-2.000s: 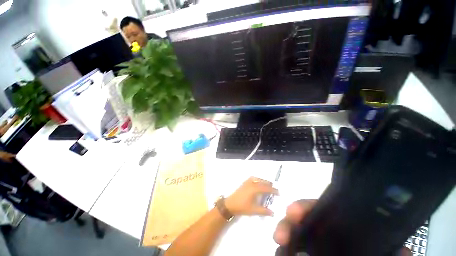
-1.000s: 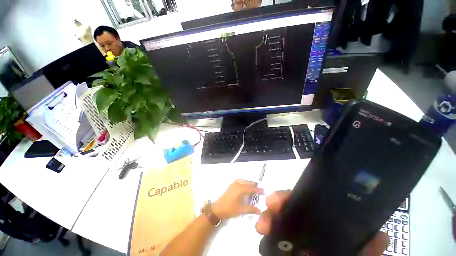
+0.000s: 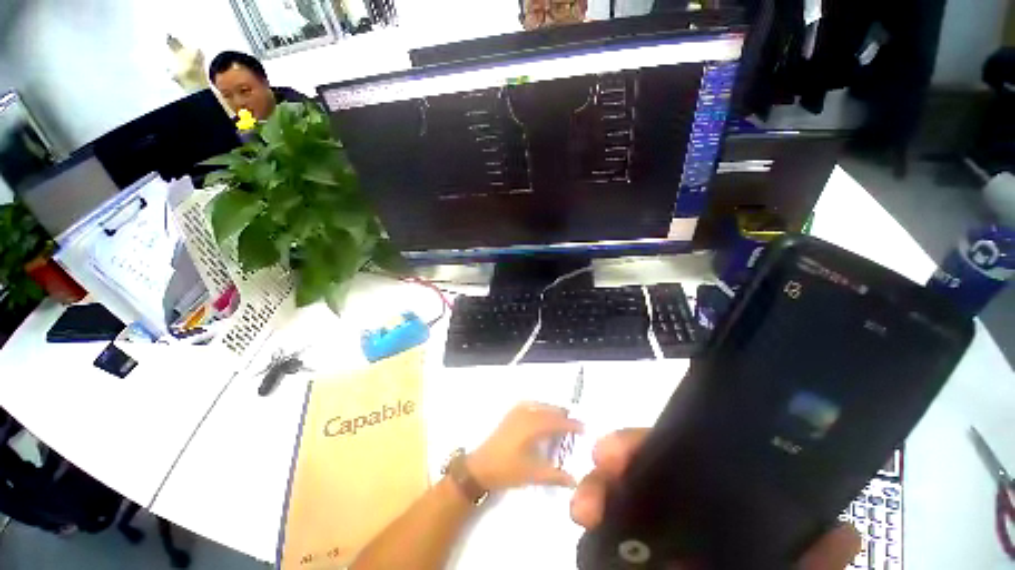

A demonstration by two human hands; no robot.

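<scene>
A dark smartphone (image 3: 779,423) stands large and tilted at the lower right, its dark screen facing me with a small pale picture on it. My right hand (image 3: 607,479) holds it from behind; only some fingers show at its edges. My left hand (image 3: 529,445), with a watch on the wrist, rests over white paper (image 3: 501,390) with thumb and fingers apart. A pen (image 3: 577,385) lies on the paper, its lower part beside or behind the left fingers. Small dark marks show between thumb and fingers; I cannot tell if the hand touches the pen.
A kraft cover marked "Capable" (image 3: 362,490) lies left of the paper. Behind are a blue tape dispenser (image 3: 395,335), keys (image 3: 281,370), a keyboard (image 3: 568,323), a monitor (image 3: 534,156) and a plant (image 3: 295,212). A calculator (image 3: 879,518) and scissors (image 3: 994,479) lie right. Two people sit beyond.
The camera view has turned right since the first frame, so desk things moved left in the picture. The phone and its screen show more fully. Both hands keep nearly the same pose.
</scene>
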